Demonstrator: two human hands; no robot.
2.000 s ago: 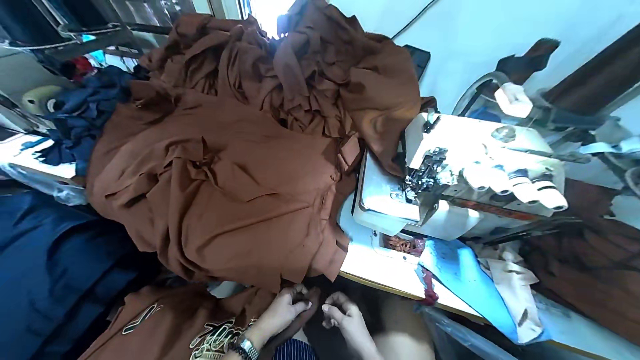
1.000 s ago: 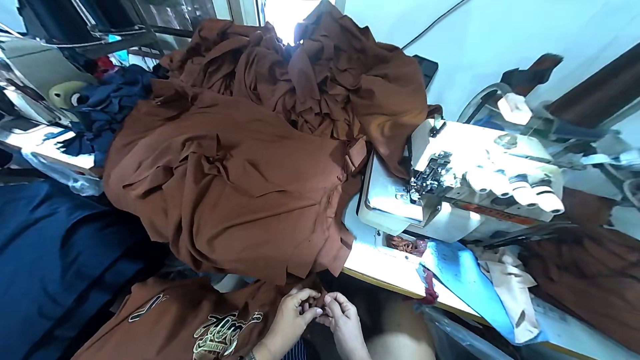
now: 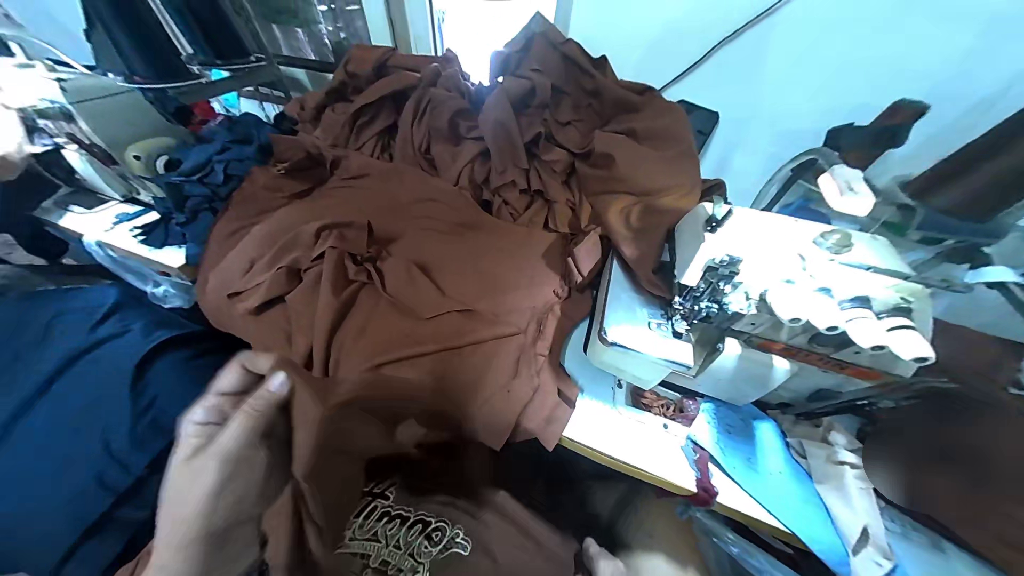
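My left hand [image 3: 232, 448] pinches the edge of a brown printed garment [image 3: 512, 524] between thumb and fingers and holds it raised at the lower left. The garment bears light outlined lettering and hangs over my lap. Only the fingertips of my right hand [image 3: 602, 558] show at the bottom edge, beside the garment's right side; whether they grip it is hidden. A large heap of brown fabric [image 3: 448, 272] lies just beyond my hands. Right of the heap stands a white overlock sewing machine [image 3: 800, 296], its presser foot area close to the cloth.
Dark blue fabric [image 3: 72, 400] fills the left side. A navy cloth pile [image 3: 216, 168] lies farther back. Right of the table edge [image 3: 624, 472] are blue sheet material [image 3: 768, 480], beige scraps [image 3: 848, 480] and plastic. Thread cones [image 3: 908, 340] stand by the machine.
My hands were together at the table's front edge and have moved apart. My left hand has risen to the left with the garment; my right hand has dropped to the bottom edge.
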